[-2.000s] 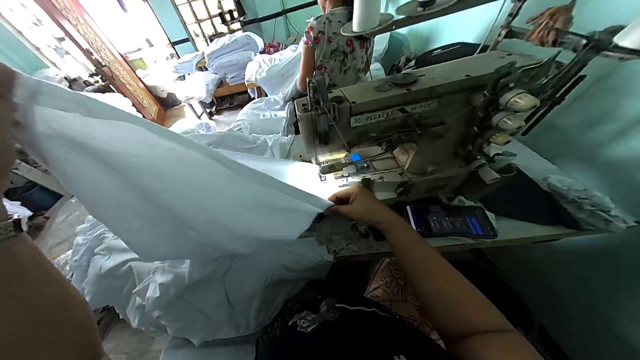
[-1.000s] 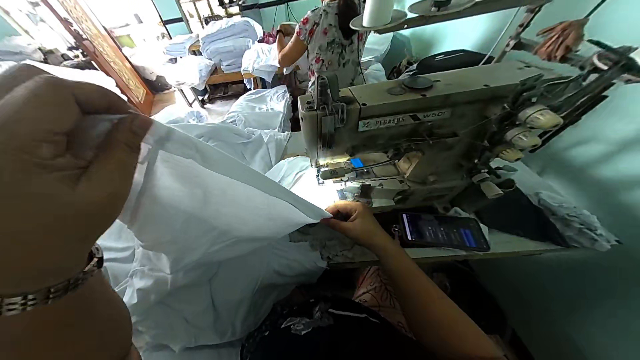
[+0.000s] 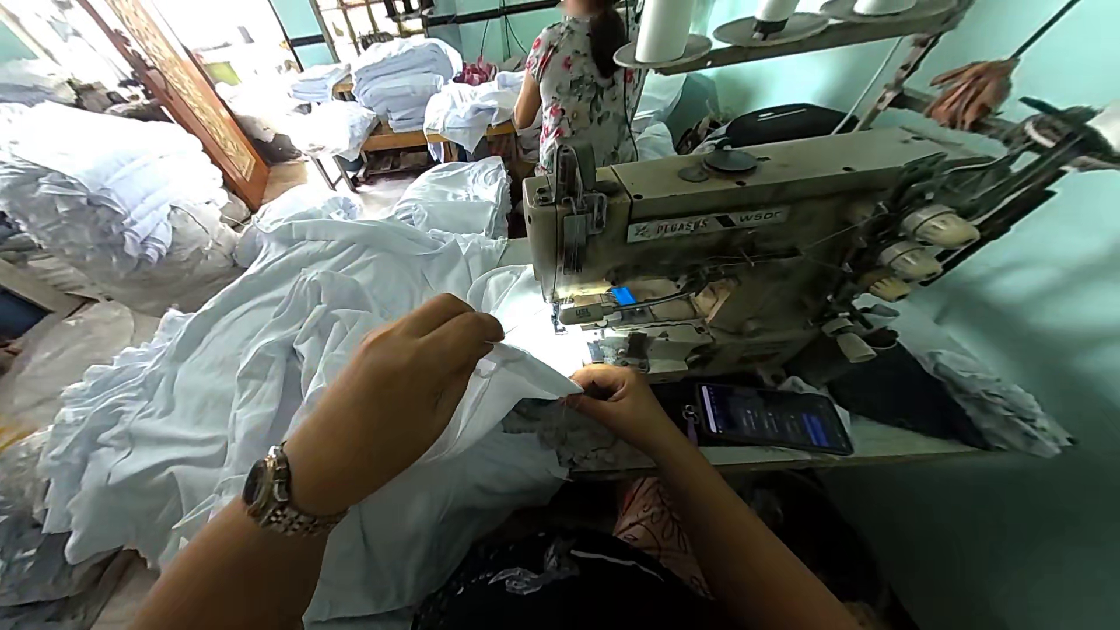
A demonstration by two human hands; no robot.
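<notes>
My left hand (image 3: pixel 411 385), with a metal-band watch at the wrist, pinches the edge of a white fabric piece (image 3: pixel 512 385). To its right, my right hand (image 3: pixel 612 401) holds a corner of the same fabric between thumb and fingers, just in front of the needle area. The Pegasus industrial sewing machine (image 3: pixel 682 201) stands behind my hands, its lamp lighting the needle area. More white fabric (image 3: pixel 350 289) lies heaped to the left of the machine and hangs down at the front. A smartphone (image 3: pixel 774 418) with a lit screen lies right of my right hand.
White thread cones (image 3: pixel 662 31) stand on a rack above the machine. Dark cloth (image 3: pixel 910 394) lies on the table's right side. A large bundle of white fabric (image 3: pixel 114 192) is at the left. Beyond the machine, a person (image 3: pixel 577 83) is near stacks of folded white cloth (image 3: pixel 402 83).
My left hand has come from the far left edge to near my right hand, bringing the fabric edge with it. The stretched fabric span between the hands is now short. My right hand still holds the corner.
</notes>
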